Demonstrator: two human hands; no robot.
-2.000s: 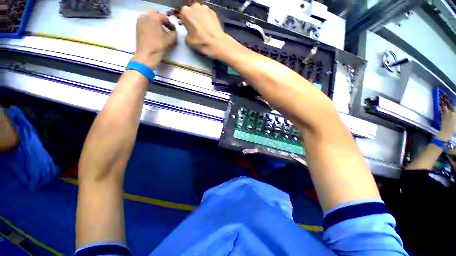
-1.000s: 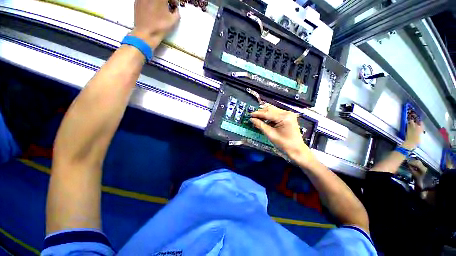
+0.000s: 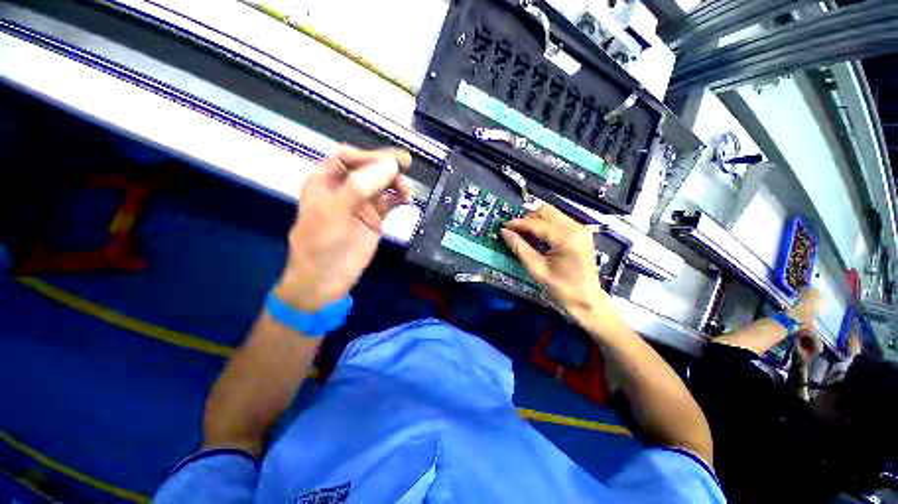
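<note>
The near black pallet [image 3: 428, 236] lies on the rails and holds a green circuit board panel [image 3: 473, 246] with white and silvery parts at its left. My right hand [image 3: 556, 251] is over the middle of this panel, thumb and fingertips together at the board; whether a part is between them is hidden. My left hand [image 3: 340, 217] is raised left of the pallet, above the rails, fingers curled and pinched. Something small and brownish may be at its fingertips, too blurred to tell. It wears a blue wrist band [image 3: 308, 313].
A larger black pallet [image 3: 443, 108] with a pale green strip [image 3: 537, 133] lies behind. Metal rails [image 3: 197, 103] run along the bench. A blue bin of brown parts [image 3: 800, 258] and another person's arm [image 3: 753, 337] are at the right.
My left hand has moved from the small brown parts on the bench down and right, towards the near pallet. My right hand came from the parts to the panel and stays there.
</note>
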